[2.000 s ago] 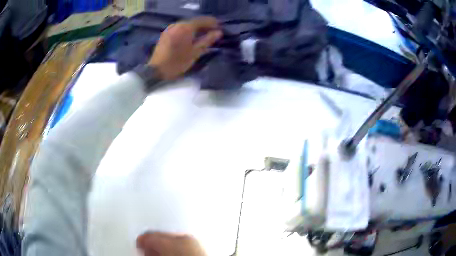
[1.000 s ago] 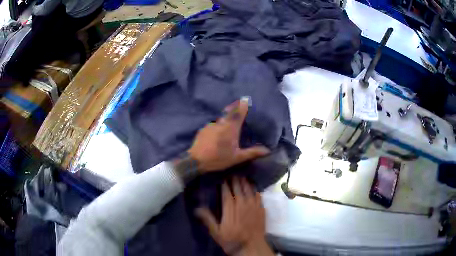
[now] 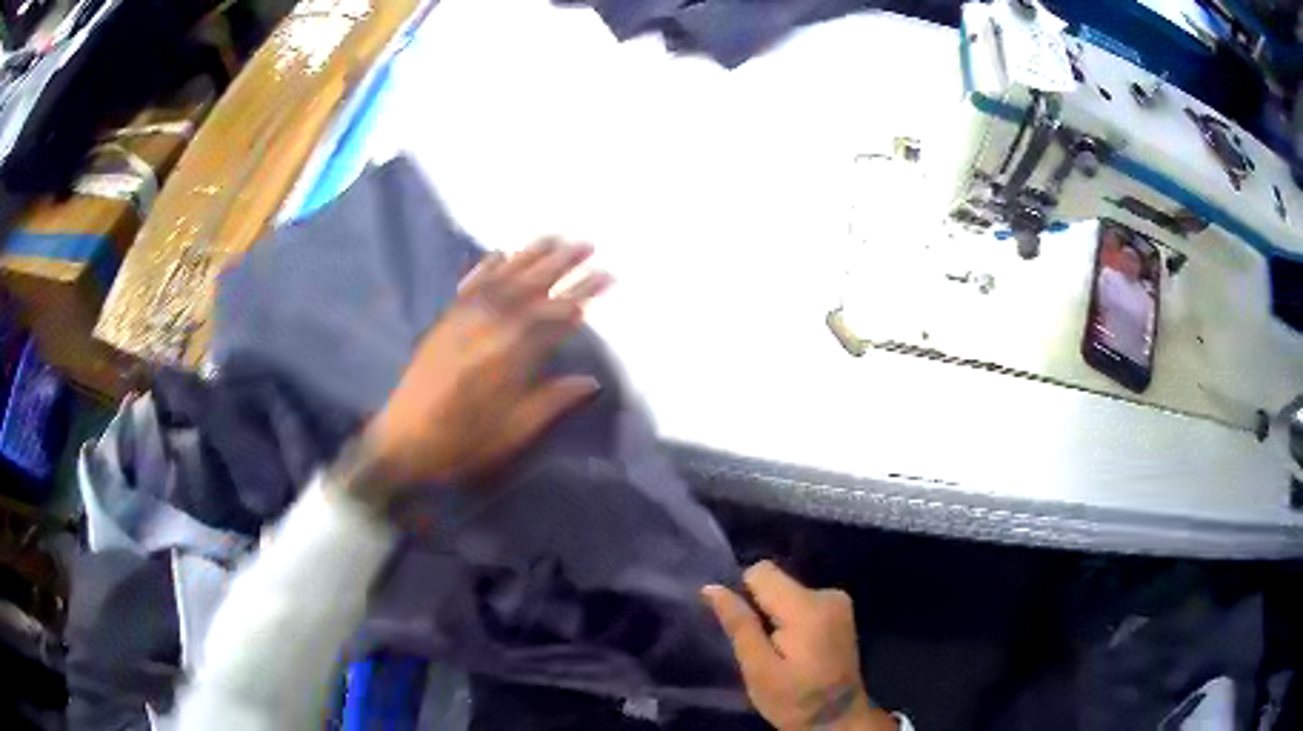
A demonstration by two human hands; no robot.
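Note:
A large dark grey cloth piece (image 3: 322,307) lies over the left side of the white table and hangs down past its front edge toward the lap. My left hand (image 3: 493,364) is over the cloth, palm down, fingers spread and slightly blurred; whether it presses on the cloth is unclear. My right hand (image 3: 800,643) is low in front of the table edge, with thumb and fingers closed on the right edge of the hanging cloth.
The white sewing machine (image 3: 1000,100) stands at the upper right. A smartphone (image 3: 1125,304) lies on its bed. More dark cloth (image 3: 729,26) is at the table's far side. Cardboard (image 3: 236,186) and a box with blue tape (image 3: 65,246) are at left.
The cloth has come from the table's middle toward the lap and left. My left hand has moved left; my right hand has moved right and down to the cloth's edge.

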